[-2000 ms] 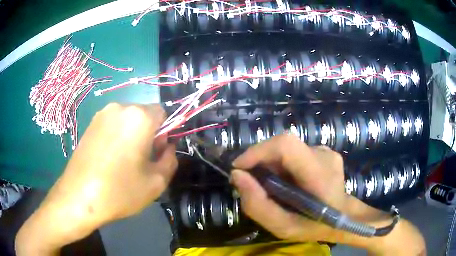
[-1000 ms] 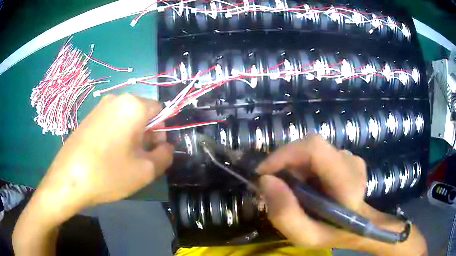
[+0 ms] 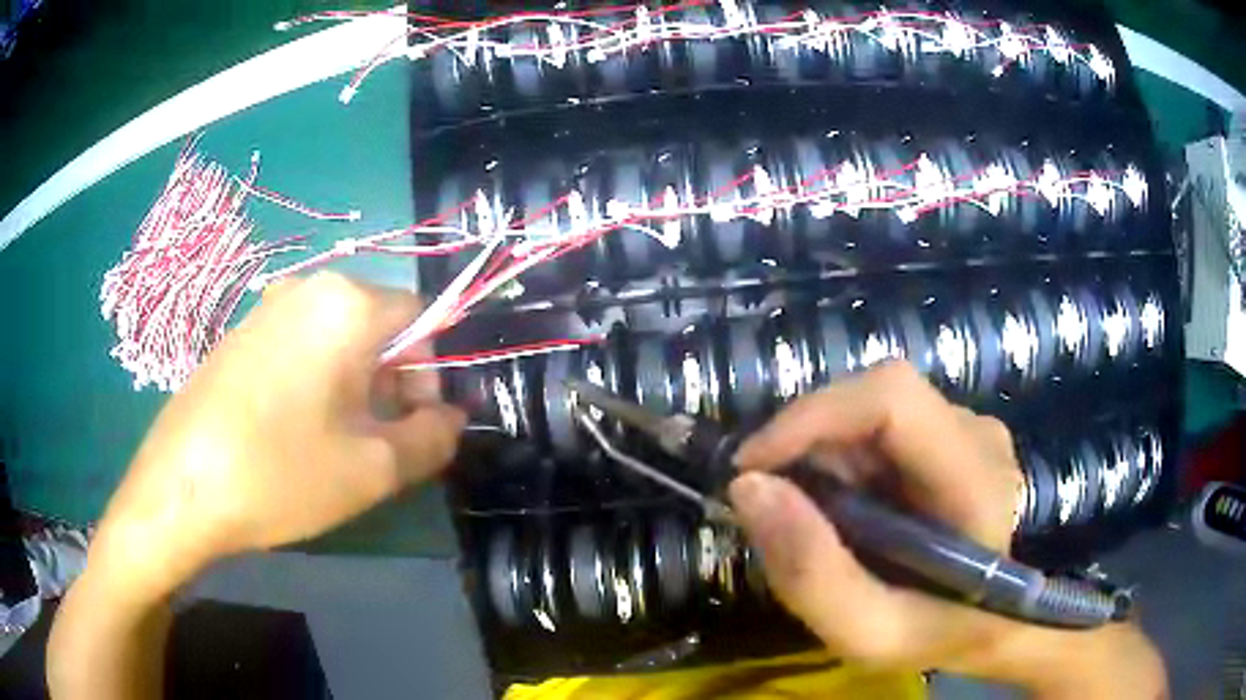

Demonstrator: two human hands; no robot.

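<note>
My left hand (image 3: 294, 424) holds several red and white lead wires (image 3: 472, 294) between its fingers, at the left end of the black tray (image 3: 519, 123). My right hand (image 3: 888, 506) grips a black soldering iron (image 3: 929, 547) like a pen. Its dark tip and the thin bent silver tube point left, over the left end of the tray's third row of round components (image 3: 693, 376). Whether the tip touches a component cannot be told.
A heap of red-white wires (image 3: 185, 274) lies on the green surface (image 3: 82, 397) left of the tray. More wires run along the two far rows. A white-grey box (image 3: 1213, 246) stands at the right edge. Yellow material (image 3: 711, 681) shows at the bottom.
My right hand and the iron have moved right, away from my left fingers. My left hand has drawn slightly left and still holds the wires. The view has shifted a little.
</note>
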